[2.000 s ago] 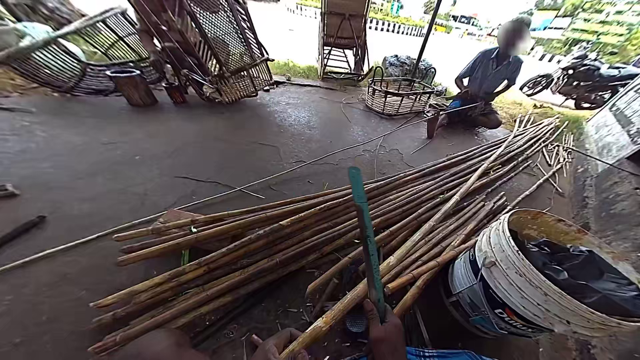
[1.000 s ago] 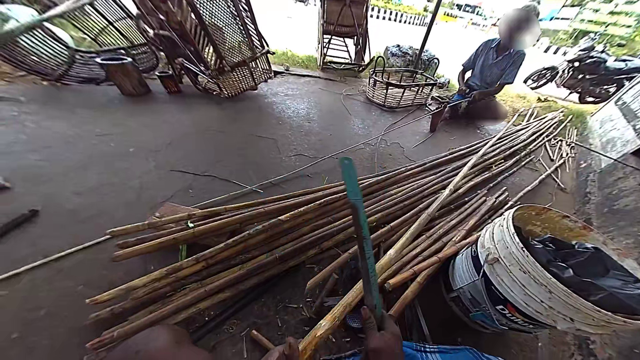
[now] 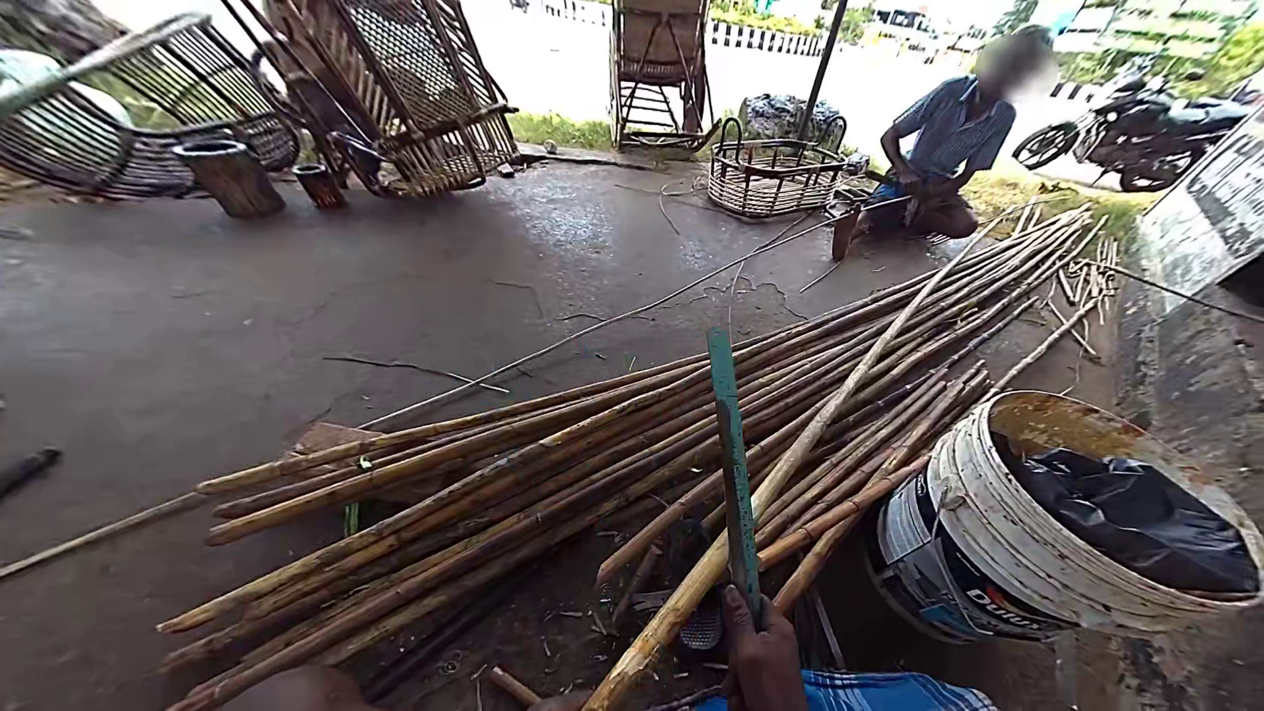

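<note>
My right hand [image 3: 765, 657] is closed around the lower end of a narrow green strip tool [image 3: 733, 464], its upper part pointing up; whether it is a blade or a ruler I cannot tell. Just left of the tool, a thick pale cane pole [image 3: 681, 607] slants up and right across a large bundle of cane poles [image 3: 553, 474]. Of my left hand [image 3: 561, 702] only a small part shows at the bottom edge, by the pole's near end; its fingers are hidden. A short cut piece of cane [image 3: 513, 685] lies beside it.
A white paint bucket [image 3: 973, 513] with black plastic inside stands at right. A person [image 3: 948, 138] sits on the ground beyond the poles, near a cane basket [image 3: 775, 178]. Cane chairs [image 3: 425, 99], a wooden mortar-like pot [image 3: 232, 178] and a motorcycle [image 3: 1136, 128] stand farther back.
My left hand has moved down, mostly out of view; two seconds ago more of it showed beside the pole. The green tool stays upright in my right hand. A short cane piece now shows near the bottom.
</note>
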